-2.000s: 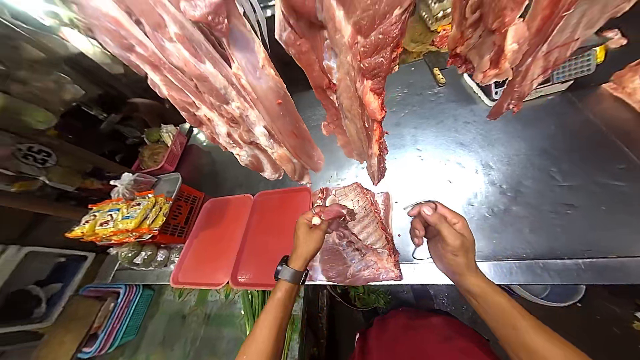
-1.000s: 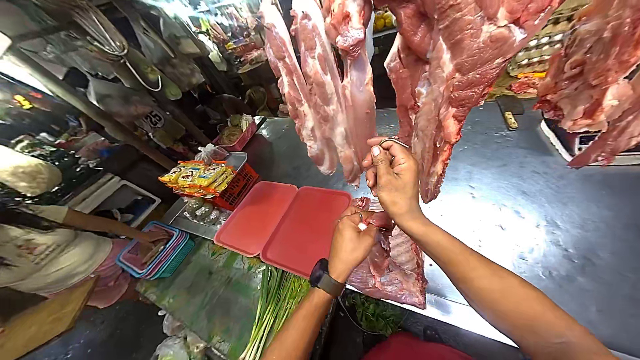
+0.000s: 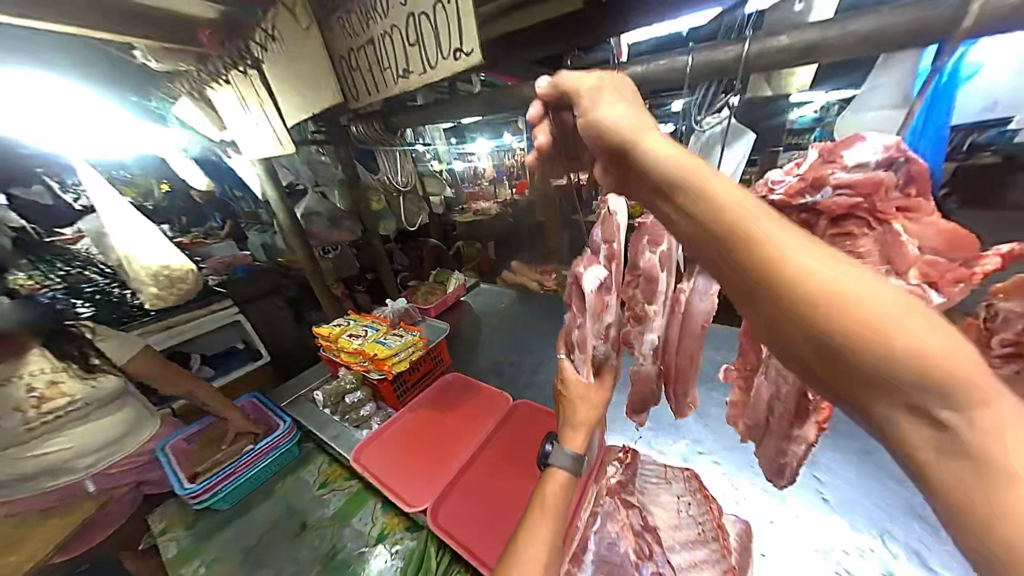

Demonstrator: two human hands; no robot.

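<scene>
My left hand [image 3: 586,396], with a ring and a wristwatch, grips the lower part of a long raw meat strip [image 3: 592,300] from below. My right hand [image 3: 588,120] is raised high near the overhead bar, its fingers curled around a thin metal hook whose lower part runs down toward that strip; the hook's top is blurred. Other meat strips [image 3: 646,312] hang just to the right. A raw rib slab [image 3: 668,520] lies on the metal counter [image 3: 512,320] below my hands, beside a red tray [image 3: 500,480].
A second red tray [image 3: 432,440] lies alongside. Snack packs [image 3: 372,340] sit over an orange crate [image 3: 412,384]. Larger meat pieces [image 3: 872,216] hang at the right. The overhead bar [image 3: 824,48] crosses above. At the left, a person's hand [image 3: 240,424] rests in stacked baskets [image 3: 232,472].
My right hand has risen from beside the rib slab toward the bar. My left hand has moved up from the slab, now on a meat strip. The view has tilted up and left.
</scene>
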